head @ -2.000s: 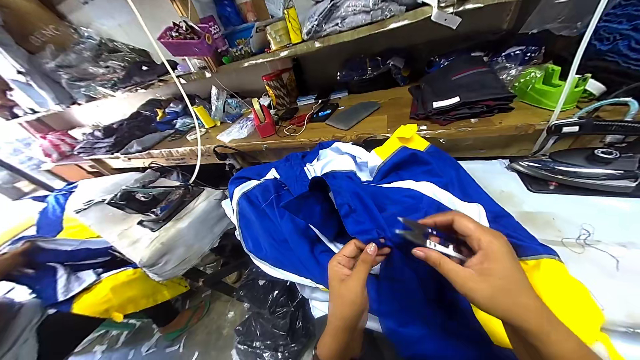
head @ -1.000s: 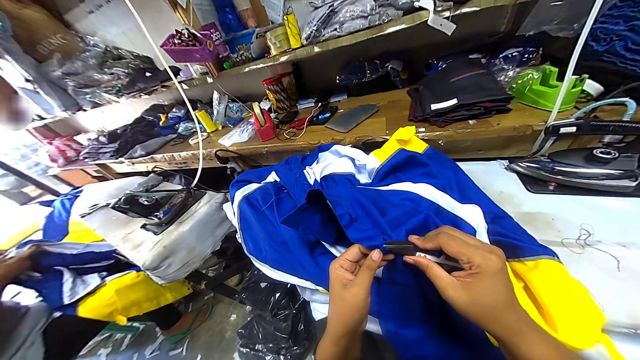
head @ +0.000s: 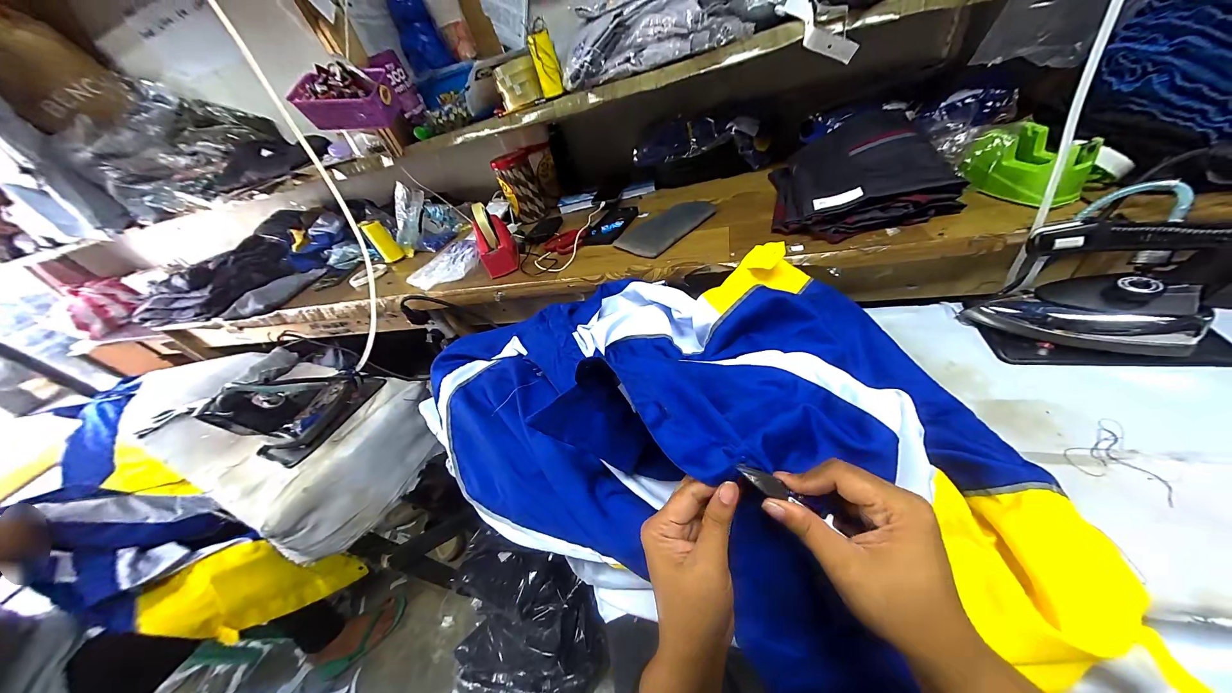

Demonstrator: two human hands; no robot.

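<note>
A blue, white and yellow garment (head: pixel 818 385) lies spread over the white table, its blue edge raised at the middle. My left hand (head: pixel 691 544) pinches the blue fabric between thumb and fingertips. My right hand (head: pixel 861 539) is closed around small thread snips (head: pixel 765 481), mostly hidden in the palm; their dark blade tips touch the fabric just right of my left fingertips. Whether the blades are apart cannot be told.
A steam iron (head: pixel 1097 308) rests on a dark pad at the right, near loose threads (head: pixel 1107 452). Another iron (head: pixel 298 409) lies on a padded board at the left, beside a co-worker's hand and a similar garment. Behind, a wooden shelf (head: pixel 741 231) holds a red tape dispenser (head: pixel 494 245) and folded dark clothes.
The snips, raised with blades apart two seconds ago, then level beside my left fingertips, now point up and left at the fabric. My left hand has stayed at the blue edge.
</note>
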